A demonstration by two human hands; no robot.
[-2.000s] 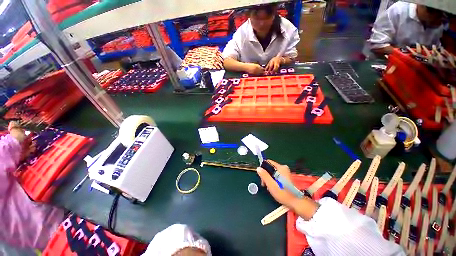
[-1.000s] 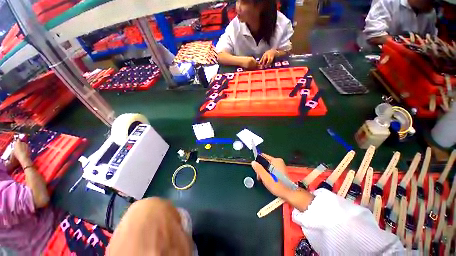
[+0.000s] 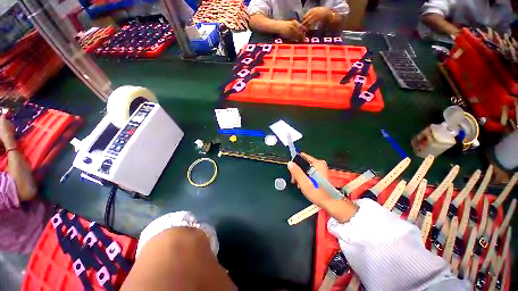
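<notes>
My right hand (image 3: 309, 177) is shut on a watch with a dark case and grey strap (image 3: 325, 184). One strap end points up and away, the other lies back over my wrist. Part of a thin blue tool (image 3: 314, 181) shows at the same hand; how it is held is partly hidden. My left forearm rises large and close at the bottom, with its white cuff around it; the left hand itself is out of the picture. White paper slips (image 3: 228, 118), a blue strip (image 3: 241, 132) and small clear discs (image 3: 280, 183) lie beyond and beside my right hand.
A tape dispenser (image 3: 132, 149) and yellow ring (image 3: 202, 172) are left. Beige-strap watches (image 3: 417, 202) lie at right, near a bottle (image 3: 434, 140) and blue tool (image 3: 394, 143). A red-orange tray (image 3: 306, 73) is ahead. Another dark-strap tray (image 3: 42, 267) is lower left. Co-workers sit around.
The view has tilted down, so bench items sit higher in the picture. My left arm has come up large at the bottom. My right hand keeps its hold on the watch.
</notes>
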